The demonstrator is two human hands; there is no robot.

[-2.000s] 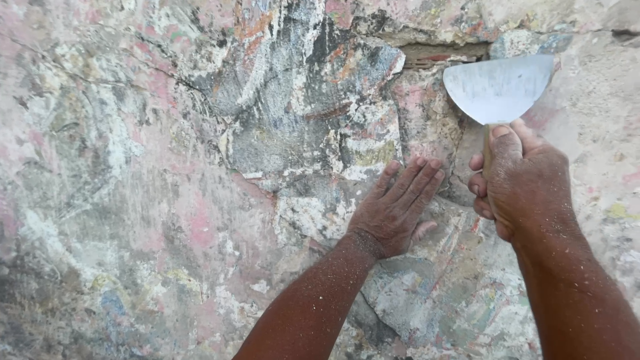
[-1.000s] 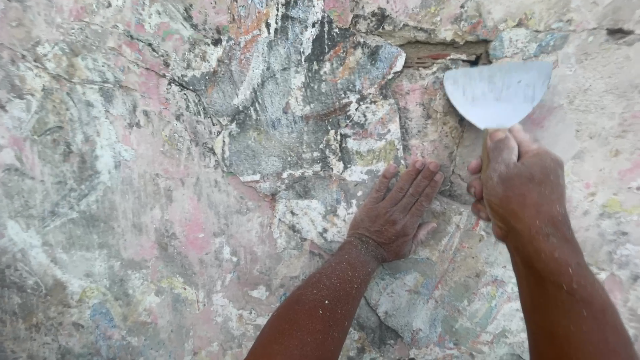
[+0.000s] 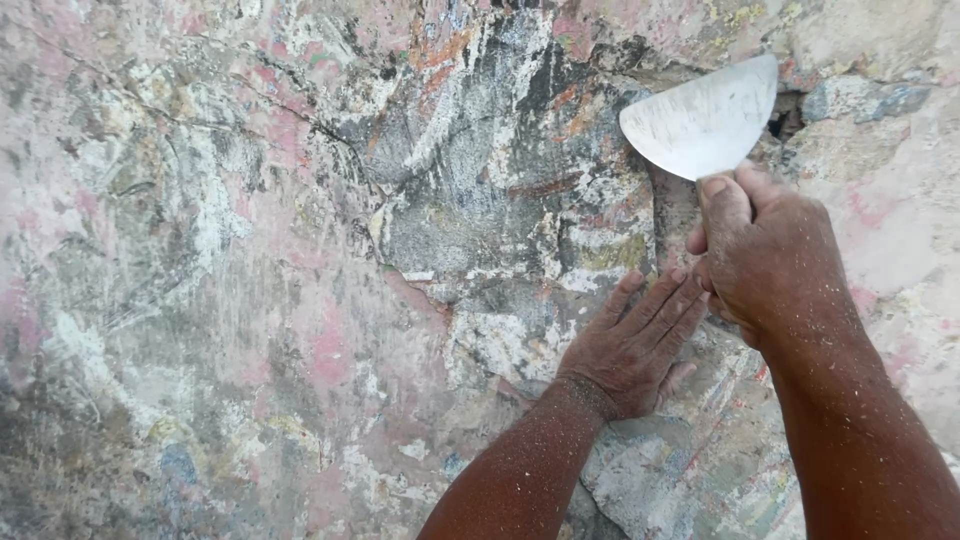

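Note:
My right hand (image 3: 772,255) is closed around the handle of a scraper with a wide, rounded metal blade (image 3: 701,120). The blade points up and tilts to the left, over the right edge of a grey, paint-streaked patch (image 3: 465,217) on the wall; whether it touches the surface I cannot tell. My left hand (image 3: 637,337) lies flat against the wall below the blade, fingers pointing up and to the right, holding nothing. Its fingertips are close beside the fingers of my right hand. Pale dust speckles both forearms.
The old wall (image 3: 300,352) fills the view, with flaking pink, white and grey paint. A dark hole (image 3: 787,116) opens just right of the blade. Cracks run across the upper left, and a raised plaster edge shows below my left hand.
The scraper in my right hand has moved left and its blade has tilted, so the blade now overlaps the grey patch's edge. My left hand has stayed in place on the wall.

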